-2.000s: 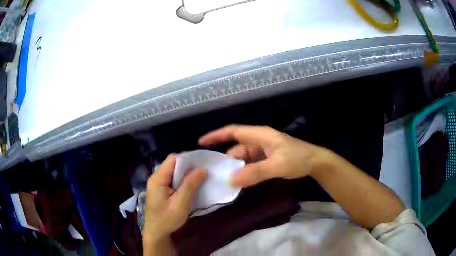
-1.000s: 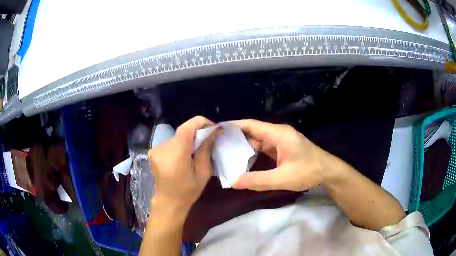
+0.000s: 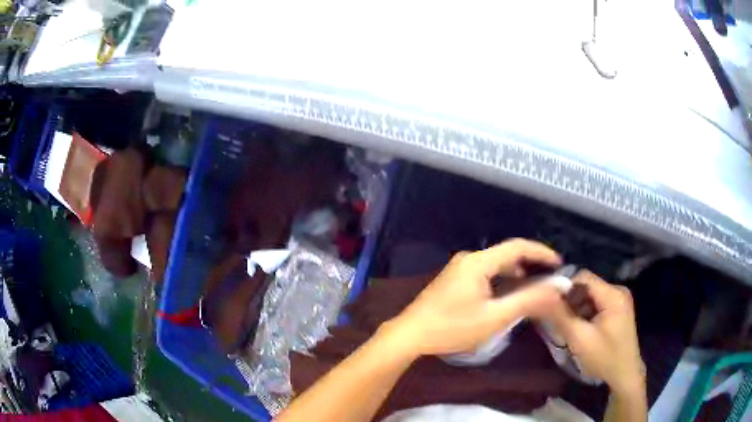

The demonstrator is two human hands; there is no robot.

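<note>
A small white-backed cloth piece (image 3: 480,353) is held between my two hands above the lap, blurred and mostly hidden by the fingers. My left hand (image 3: 486,301) grips it from the left, with thumb and fingers bent near its upper part. My right hand (image 3: 600,325) holds it from the right, fingertips close to those of my left hand. Brown cloth pieces (image 3: 371,317) lie on the lap beneath and left of the hands.
A white table (image 3: 396,58) with a numbered ruler strip (image 3: 495,152) crosses above the hands. A blue crate (image 3: 175,276) with brown pieces and clear plastic stands left. A teal basket (image 3: 716,381) is cut off at lower right.
The view has swung left, showing more of the blue crate. My hands now appear farther right with fingertips close together, and the white piece is less visible, bunched between them.
</note>
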